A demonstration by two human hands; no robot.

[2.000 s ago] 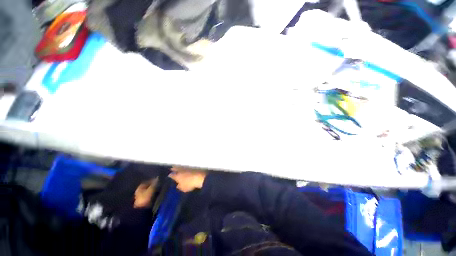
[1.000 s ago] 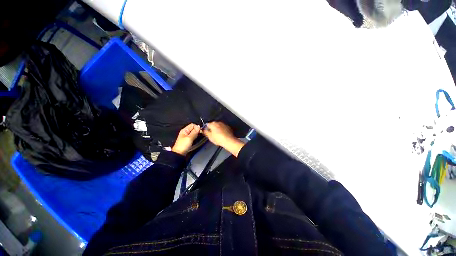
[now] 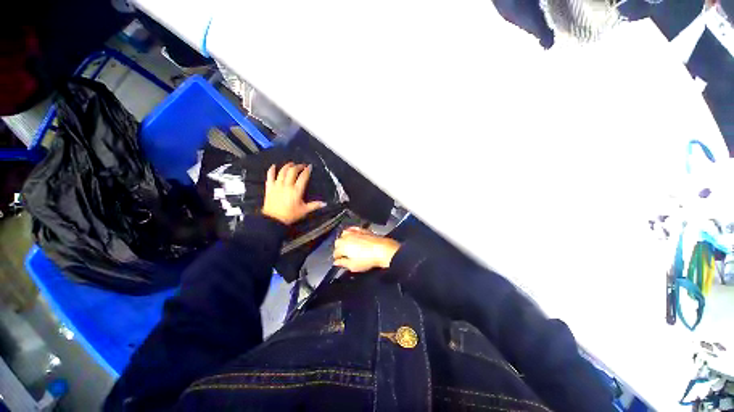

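Observation:
Black fabric with white marks lies below the table edge, partly over a blue seat or crate. My left hand rests on it with the fingers spread. My right hand is just right of and below the left, beside the fabric's near edge, with its fingers curled. Whether it grips anything is hidden. A grey-beige strip of cloth shows between the two hands, along the black fabric's edge.
The white table slants across the right, its edge close to my right arm. A shiny black bag lies on the blue seat or crate at left. Teal and yellow ribbons and dark snips lie far right.
The view has turned from the table to the fabric. Since one second ago, my hands have moved apart: the left has spread over the fabric, the right has come down nearer my body.

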